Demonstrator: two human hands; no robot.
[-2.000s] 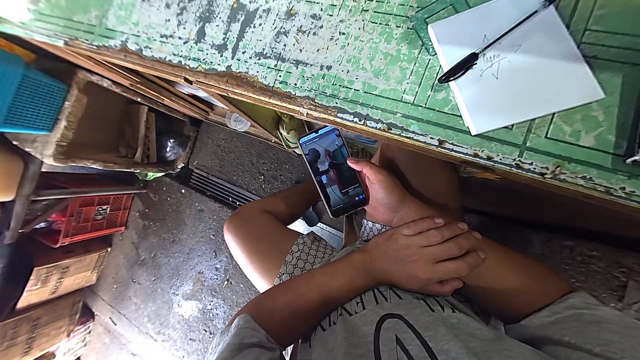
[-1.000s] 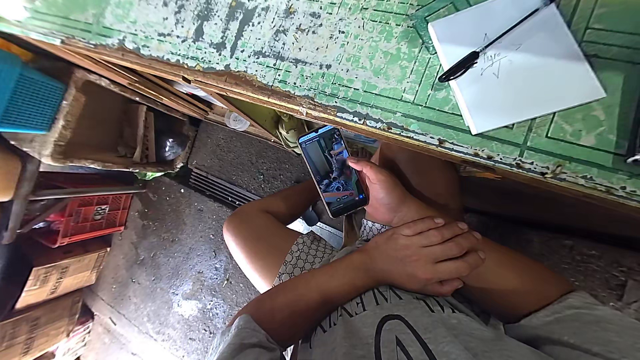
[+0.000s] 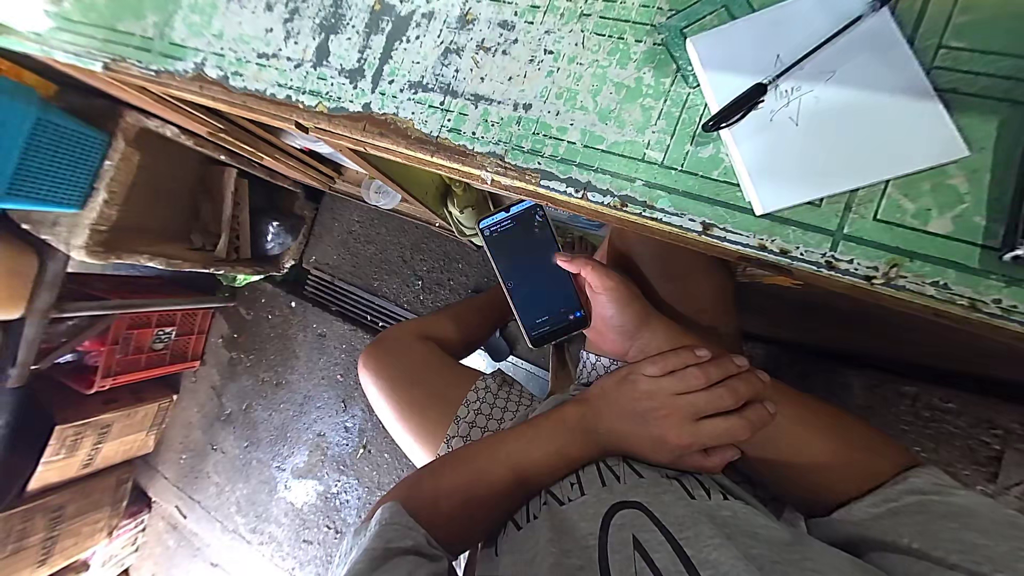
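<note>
A smartphone (image 3: 534,274) with a mostly dark screen is upright in my right hand (image 3: 620,308), below the table's edge. The thumb lies over the screen's right side, and the other fingers are hidden behind the phone. My left hand (image 3: 684,408) rests palm down across my right wrist and forearm, its fingers slightly spread. On the green table, a white paper pad (image 3: 848,132) bears a small pen drawing and writing. A black ballpoint pen (image 3: 788,72) lies across the pad, its capped end past the pad's left edge.
The worn green table (image 3: 512,88) runs along the top. At left are a blue perforated basket (image 3: 48,148), an open worn box (image 3: 172,192), a red plastic crate (image 3: 152,340) and cardboard boxes (image 3: 100,440). A floor grate (image 3: 352,300) lies beside my bent leg.
The phone's screen has gone from a bright picture to a mostly dark display. The thumb has shifted slightly on it; my left hand has stayed in place.
</note>
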